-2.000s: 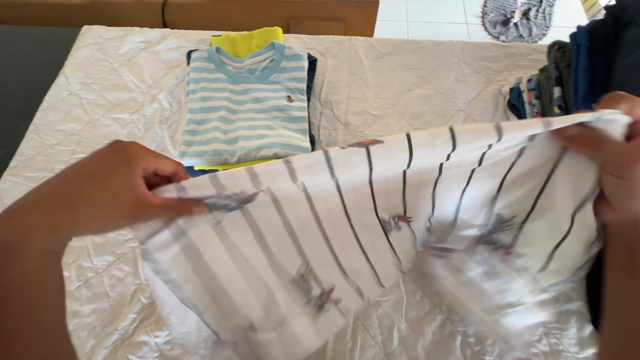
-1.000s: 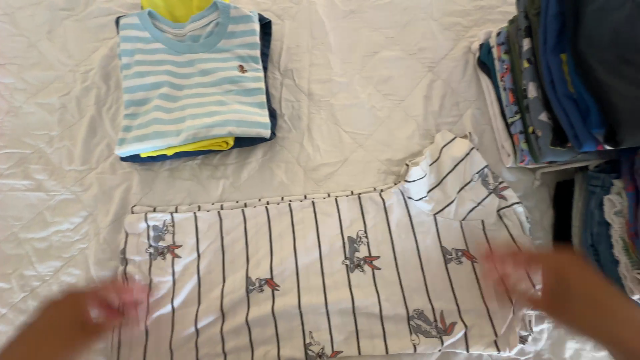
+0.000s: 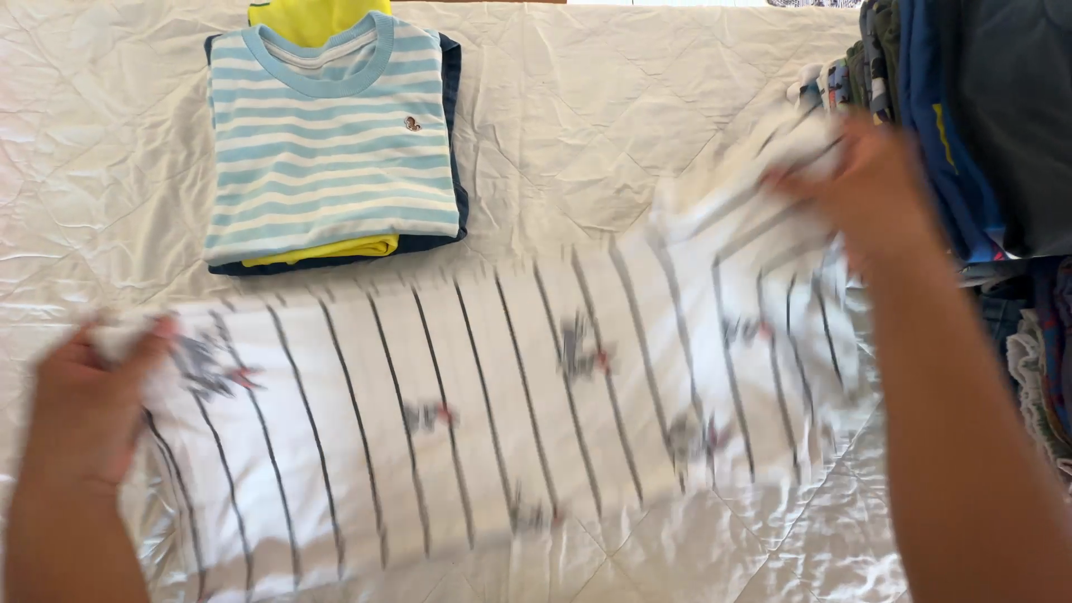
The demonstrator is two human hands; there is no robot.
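A white shirt with dark stripes and cartoon rabbit prints (image 3: 502, 394) is stretched between my two hands, folded lengthwise and blurred by motion. At its left end, my left hand (image 3: 100, 394) grips the upper corner between thumb and fingers. My right hand (image 3: 846, 184) pinches the sleeve part at the upper right. Beyond the shirt lies a folded light blue and white striped T-shirt (image 3: 335, 159), on top of yellow and dark blue folded clothes.
A quilted cream bedcover (image 3: 569, 126) lies under everything. Stacked folded clothes (image 3: 946, 126) in blue, grey and prints stand at the upper right. More folded clothes (image 3: 1038, 360) lie below them at the right edge, near my right forearm.
One second ago the rabbit-print shirt lay flat with my blurred hands near its ends. Now both hands hold it, my right hand farther up at the sleeve.
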